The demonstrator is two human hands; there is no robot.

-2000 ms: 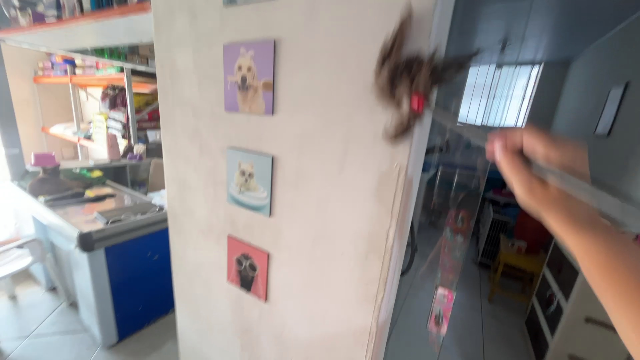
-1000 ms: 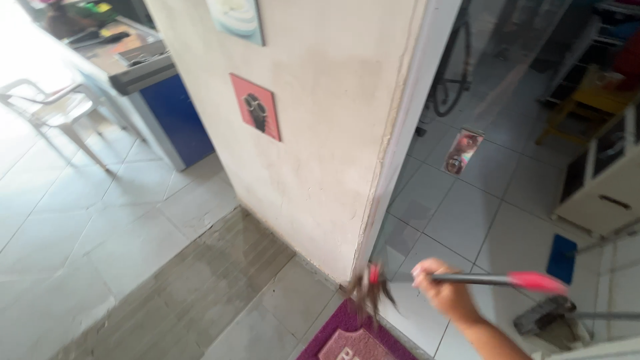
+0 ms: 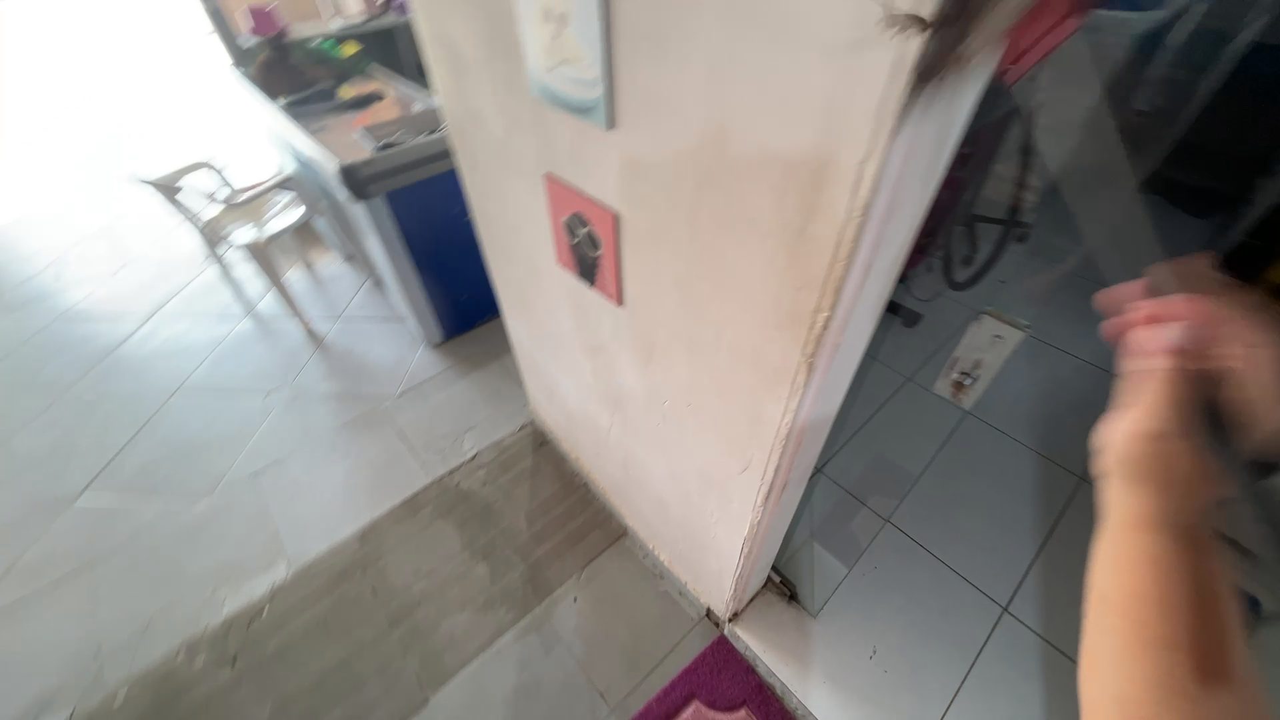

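Note:
My right hand point(image 3: 1180, 340) is at the right edge, blurred by motion, its forearm rising from the lower right. Its fingers are curled round the dark handle of a feather duster, which shows only faintly beside the wrist. The duster's brown feathers point(image 3: 965, 35) are at the top edge, against the upper corner of the cream wall point(image 3: 700, 380) by the white door frame point(image 3: 870, 330). Two small animal pictures hang on this wall, a pale blue one point(image 3: 570, 60) cut off by the top edge and a pink one point(image 3: 583, 240). My left hand is out of view.
A glass door panel point(image 3: 830, 540) stands beside the frame, with a bicycle wheel point(image 3: 990, 200) behind it. A purple mat point(image 3: 715, 680) lies at the threshold. On the left are a white plastic chair point(image 3: 265, 215) and a counter with a blue side point(image 3: 440, 240). A raised floor edge crosses the lower left.
The duster's feathers have gone from low by the mat one second ago up to the wall's upper corner. Two seconds ago they were also high on the wall. My right hand has risen.

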